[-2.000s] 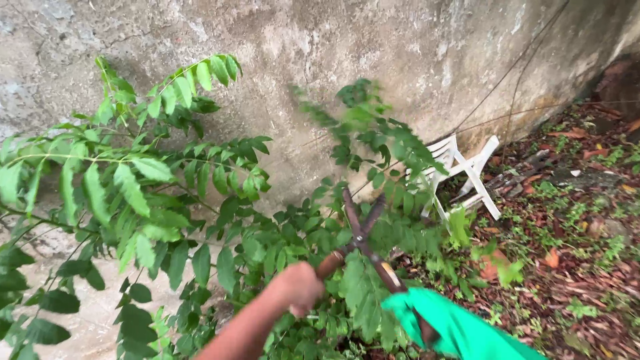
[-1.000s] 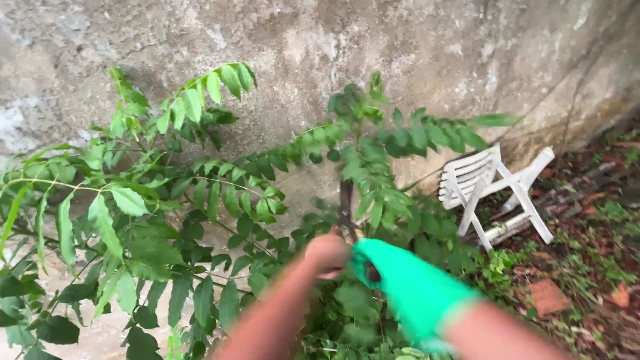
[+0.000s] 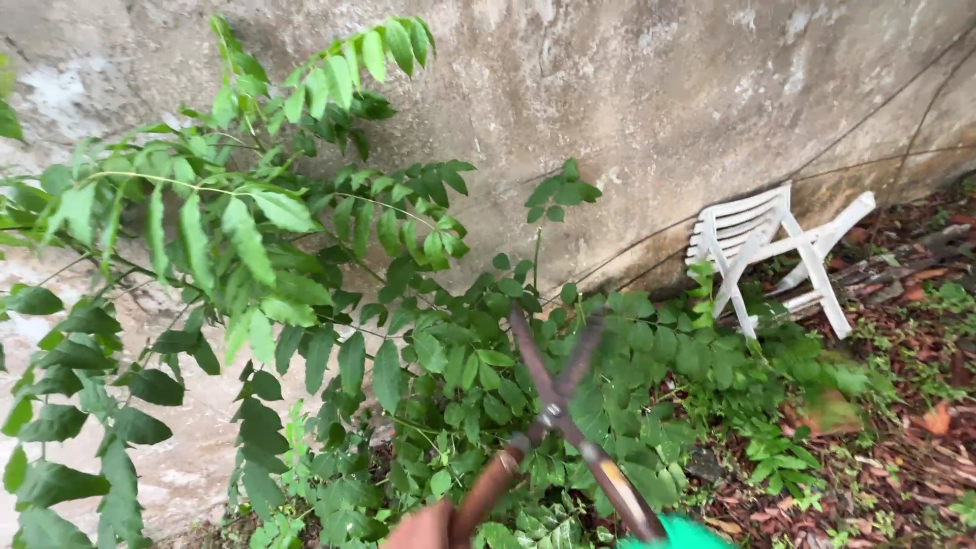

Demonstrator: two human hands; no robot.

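My bare left hand (image 3: 423,526) grips the left wooden handle of a pair of hedge shears (image 3: 555,408) at the bottom of the head view. My right hand (image 3: 675,534), in a green glove, is on the right handle and mostly cut off by the lower edge. The rusty blades stand apart and point up into a leafy green shrub (image 3: 457,358). Just above the blade tips rises a thin green stem (image 3: 537,259), with a small cluster of leaves (image 3: 564,192) higher up against the wall. The right blade is blurred.
A stained plaster wall (image 3: 549,91) runs behind the shrub. Long leafy branches (image 3: 252,221) reach across the left side. A white folding chair (image 3: 785,252) leans by the wall at right, near dark cables (image 3: 877,107). Dry leaves (image 3: 915,450) litter the ground.
The shear blades, close together one second ago, are now spread. My hands have moved lower in view and apart. The leafy shoot that stood above the blades is no longer there.
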